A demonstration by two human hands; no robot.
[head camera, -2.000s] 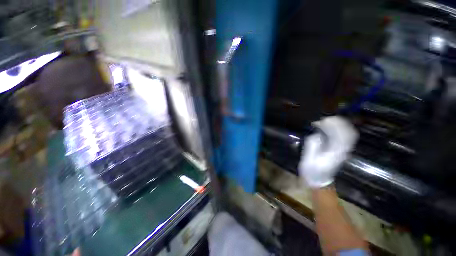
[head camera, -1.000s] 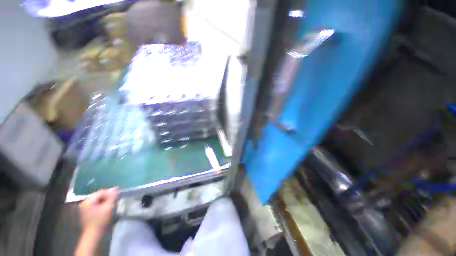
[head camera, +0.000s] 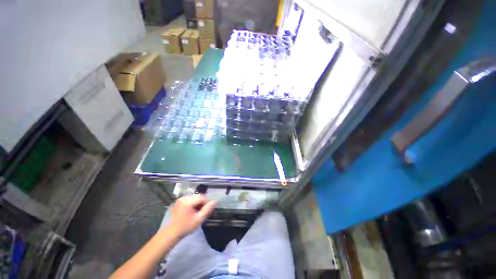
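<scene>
My left hand (head camera: 190, 211) is bare, with fingers curled, in front of the bench's front edge and above my lap. A small dark spot shows just beyond its fingers; I cannot tell if it is held or part of the bench front. My right hand is not in view. A clear blister tray (head camera: 187, 115) lies on the green bench top (head camera: 212, 159), with a few dark pockets near its back right. The stack of blister trays (head camera: 261, 117) stands to its right, glaring white on top. A slim white tool with an orange end (head camera: 279, 166) lies at the right front.
The blue machine door (head camera: 375, 190) with its metal handle (head camera: 432, 111) is close on the right. An open carton (head camera: 142, 79) sits on a blue crate (head camera: 146, 110) left of the bench. More cartons (head camera: 190, 41) stand behind. A white cabinet (head camera: 100, 106) is at left.
The view has swung from the machine to the bench. The gloved right hand, seen at the mould area earlier, is out of view. The blue door now covers more of the right side.
</scene>
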